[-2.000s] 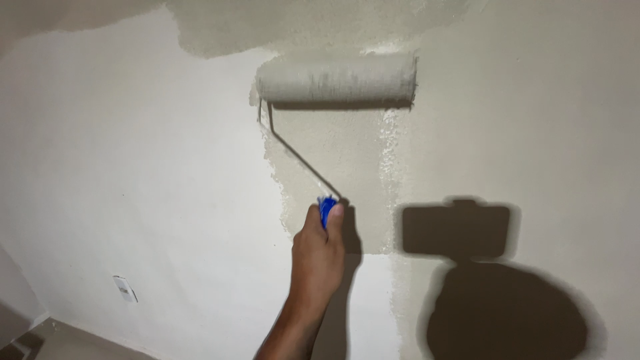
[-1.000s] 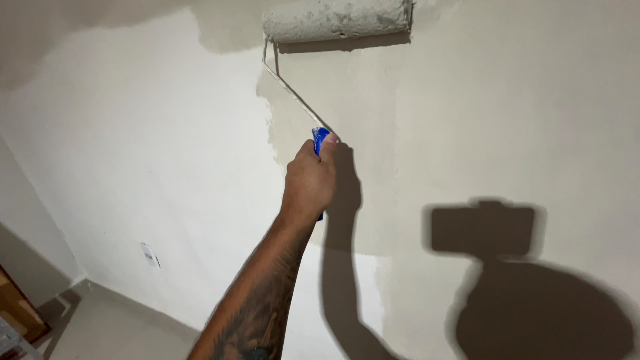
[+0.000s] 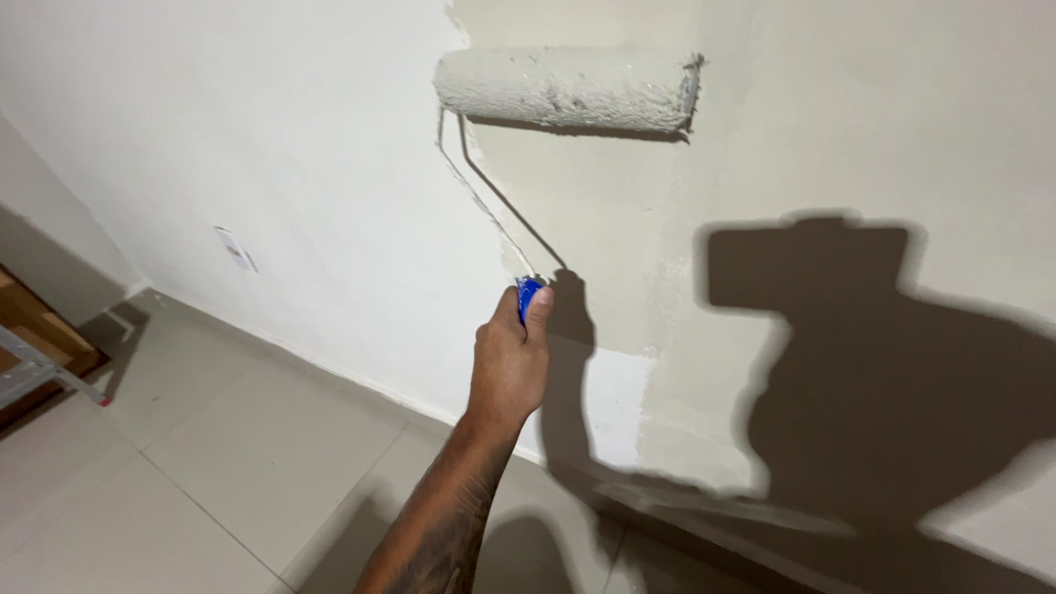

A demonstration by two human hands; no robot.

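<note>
My left hand (image 3: 511, 355) is closed around the blue handle (image 3: 529, 299) of a paint roller, the thumb lying along it. A thin wire frame (image 3: 487, 210) runs from the handle up to the left end of the roller cover (image 3: 569, 87). That cover lies roughly level at the wall, coated in wet greyish paint, with a ragged right end. Around and below it the wall bears greyish-beige paint (image 3: 594, 190); to the left its surface is white (image 3: 346, 148). A small white patch (image 3: 615, 396) shows below the painted area. My right hand is out of view.
A white wall plate (image 3: 235, 248) sits low on the left wall. Beneath runs a tiled floor (image 3: 247, 429). At the far left, a metal ladder's foot (image 3: 91, 389) stands by a brown wooden object (image 3: 49, 330). A large shadow (image 3: 874, 371) covers the wall at right.
The view has shifted down and left, showing more floor. The roller has moved down the wall since one second ago, still in my left hand. More of the wall left of the handle is visible.
</note>
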